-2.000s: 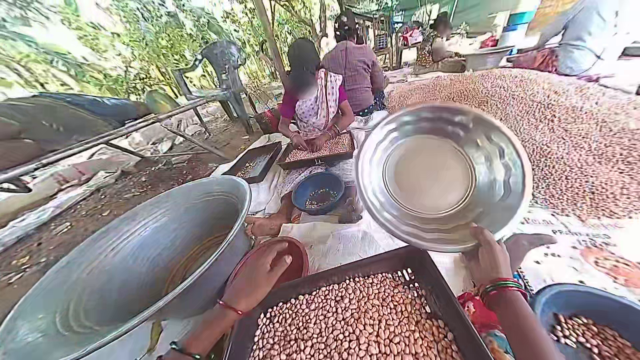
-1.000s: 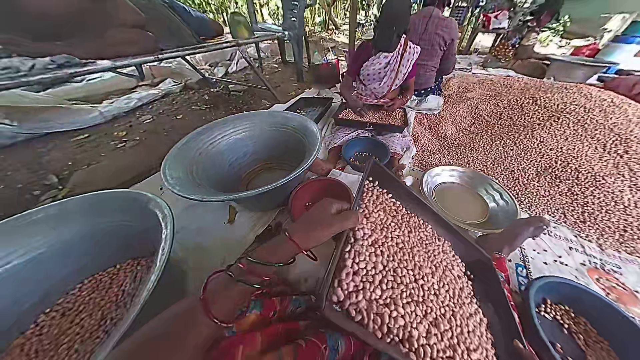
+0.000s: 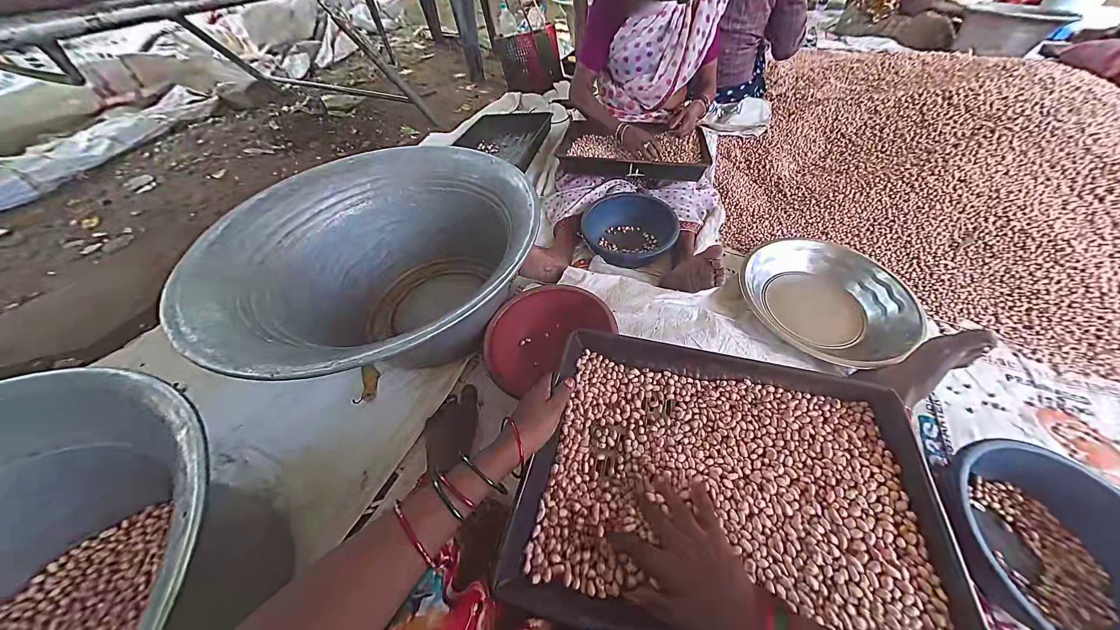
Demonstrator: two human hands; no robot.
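Note:
A dark rectangular tray (image 3: pixel 726 360) full of pinkish-brown nuts, probably peanut kernels (image 3: pixel 787 472), lies in front of me, tilted a little in the view. My left hand (image 3: pixel 541 418), with red and green bangles on the wrist, grips the tray's left rim near its far corner. Fingers spread, my right hand (image 3: pixel 687 551) rests palm down on the kernels near the tray's close edge. Just beyond the left hand stands a red bowl (image 3: pixel 549 328) with a few bits in it. A shiny steel basin (image 3: pixel 831 302) sits past the tray's far right corner.
A large empty metal tub (image 3: pixel 350 254) stands left; another tub (image 3: pixel 96 490) holds kernels at lower left. A blue basin (image 3: pixel 1041 525) with kernels is at right. Opposite, a seated person's hands (image 3: pixel 656 136) work in a tray, behind a small blue bowl (image 3: pixel 630 229). A kernel heap (image 3: pixel 927 175) spreads at upper right.
Two seconds ago my right hand held up the steel basin; now the basin rests on the ground sheet and that hand is on the kernels. My left hand has taken hold of the tray's rim.

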